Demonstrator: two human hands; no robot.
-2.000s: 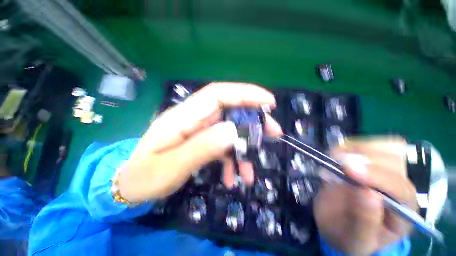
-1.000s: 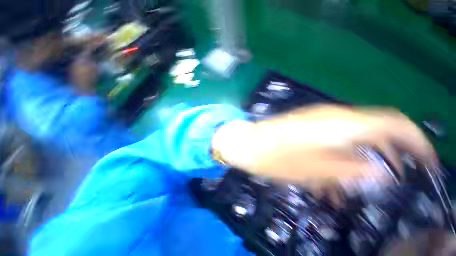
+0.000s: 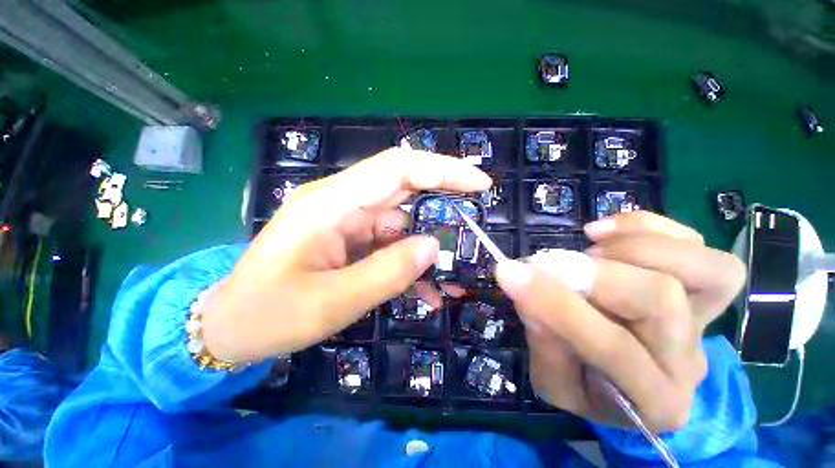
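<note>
My left hand (image 3: 320, 260) holds an open smartwatch body (image 3: 449, 239) by its edges above the tray. Its black shell shows a blue circuit board (image 3: 441, 210) at the far end and a small white pad (image 3: 446, 260) near my left thumb. My right hand (image 3: 623, 315) holds slim silver tweezers (image 3: 481, 238), with the tips at the blue board. Whether the tips grip anything is too small to tell. A whitish cover (image 3: 566, 271) is on a right-hand finger. The black compartment tray (image 3: 362, 146) lies beneath, with units in many pockets.
Loose units (image 3: 553, 69) lie on the green mat beyond and right of the tray. A phone (image 3: 769, 283) rests on a white round base (image 3: 807, 274) at right. A grey block (image 3: 168, 148), a metal post and small white-yellow pieces (image 3: 112, 194) are at left. A blue sleeve shows at lower left.
The view has swung back from the left and is sharp. My left hand has moved from over the tray's pockets to holding a unit up. The tweezer tips are now on the unit's board.
</note>
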